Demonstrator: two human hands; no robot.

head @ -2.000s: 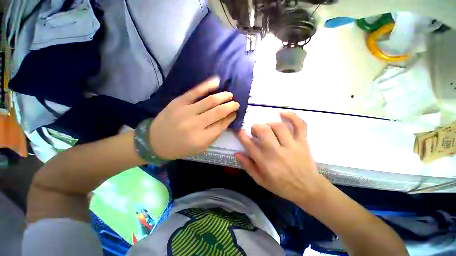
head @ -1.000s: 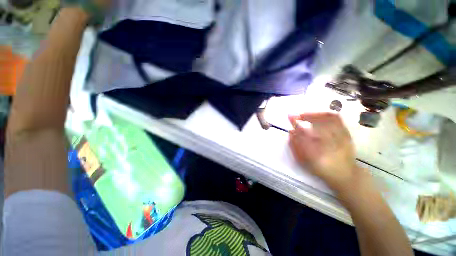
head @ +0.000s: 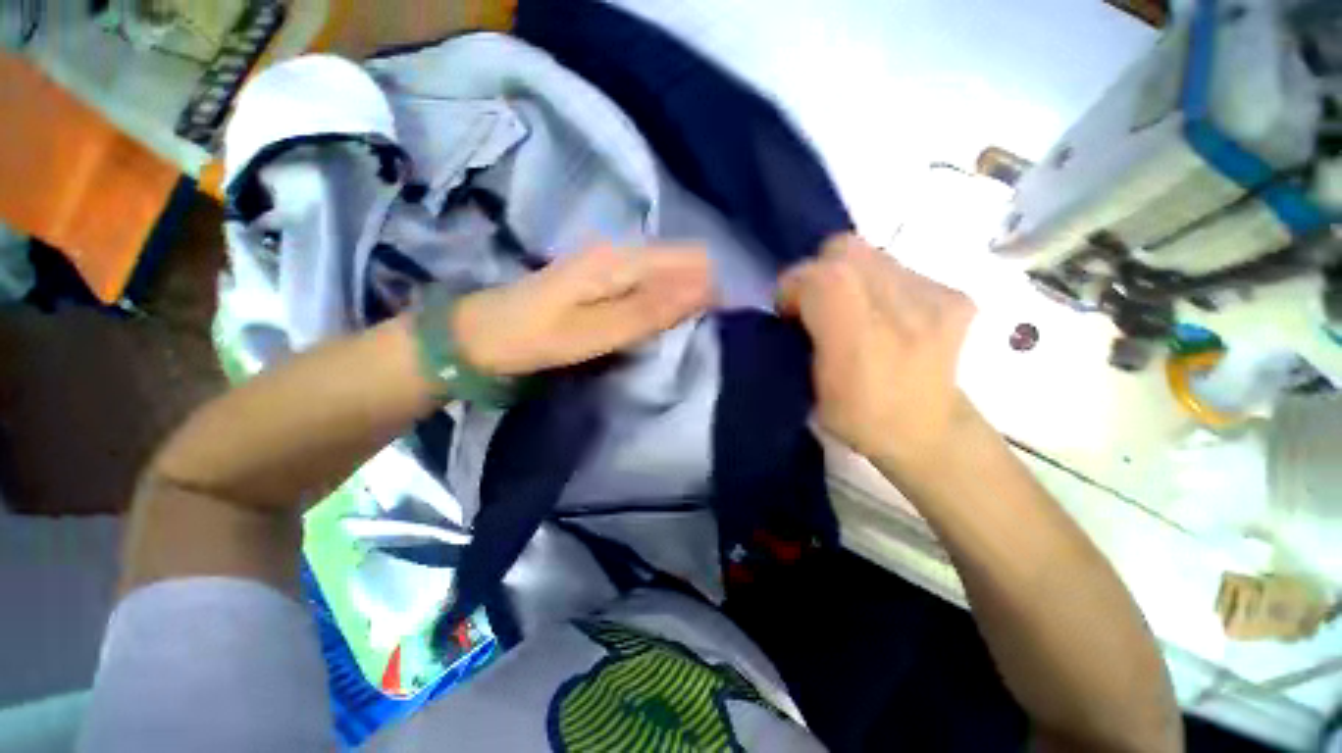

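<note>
The pale grey and navy garment (head: 574,155) is heaped at the left of the machine table and hangs over its front edge towards my lap. My right hand (head: 888,341) is closed on the navy part (head: 736,147) near the table's middle. My left hand (head: 589,306) lies over the grey cloth, blurred, with its fingers extended and nearly together; whether it grips cloth cannot be told. The sewing machine head (head: 1126,140) is to the right of the garment, apart from it.
A yellow-orange ring (head: 1200,386) and white scraps (head: 1303,478) lie at the right. Tan paper tickets (head: 1269,605) lie near the right front. A light green item (head: 342,552) and blue basket (head: 368,709) are below left. An orange board (head: 89,169) is at far left.
The view has turned leftward. The garment has come away from the needle area and now hangs over the front edge. My right hand has closed on navy cloth; my left hand came back from the far left.
</note>
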